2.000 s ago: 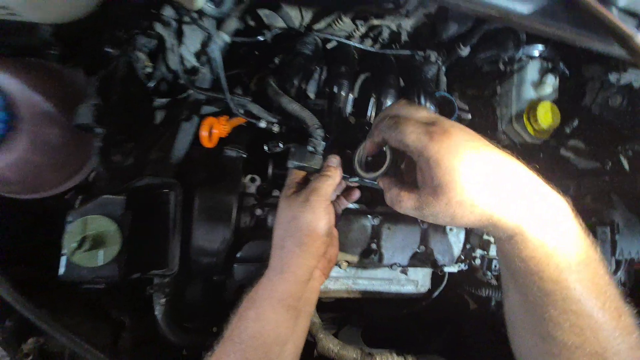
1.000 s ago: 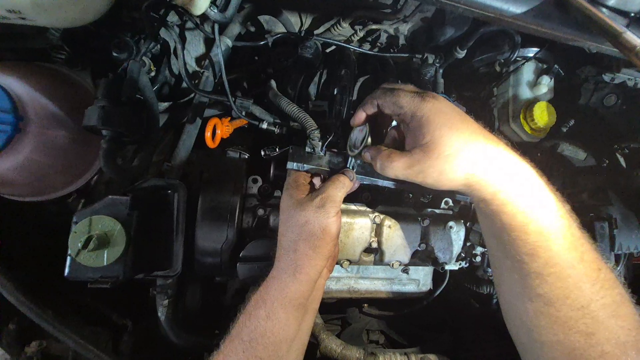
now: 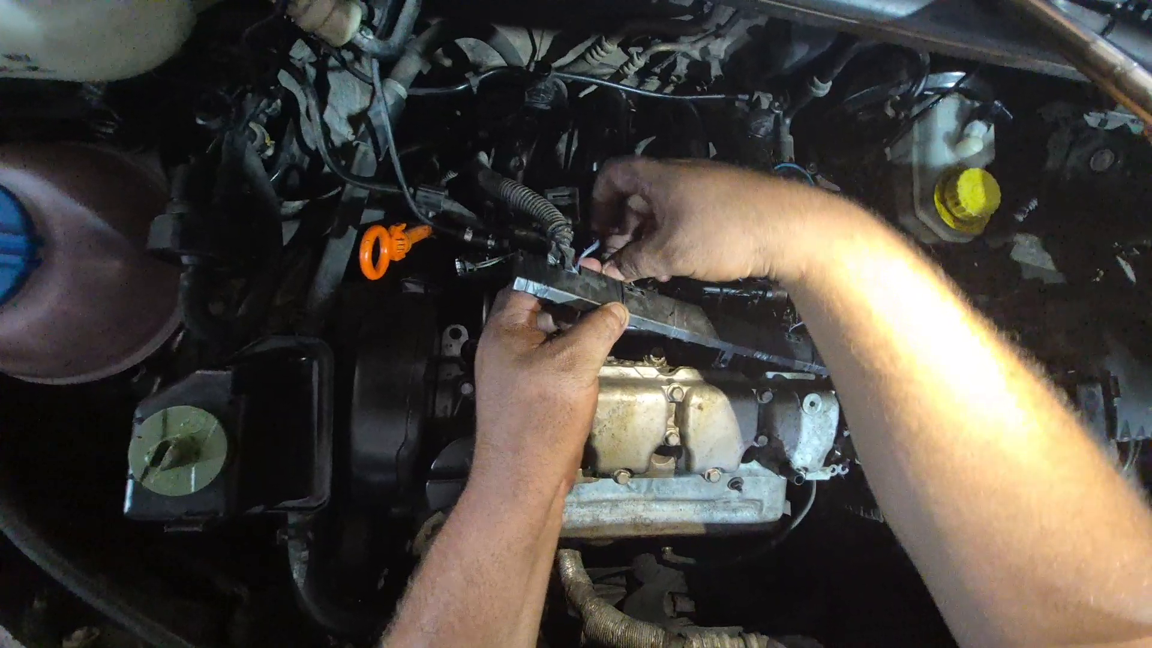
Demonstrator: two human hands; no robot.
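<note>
My left hand [image 3: 549, 360] grips the left end of a long black plastic wiring channel [image 3: 666, 315], thumb on its near edge and fingers beneath. The channel lies tilted across the engine, its right end lower, partly behind my right forearm. A corrugated wiring conduit [image 3: 531, 205] runs down to its left part, where wires come out. My right hand [image 3: 639, 225] is just right of these wires with its fingers curled; a thin pale strip or wire shows by the fingertips. Whether the fingers pinch it cannot be told.
Below the channel is the metal engine valve cover [image 3: 675, 499]. An orange dipstick handle [image 3: 385, 250] stands left of the conduit. A black housing with a round greenish cap [image 3: 178, 450] is at lower left, a reservoir with a blue cap [image 3: 13, 243] at far left, a yellow-capped reservoir [image 3: 967, 198] at upper right.
The roll of tape or ring seen in my right hand earlier no longer shows. The channel is more tilted than one second ago. My left hand still grips its left end.
</note>
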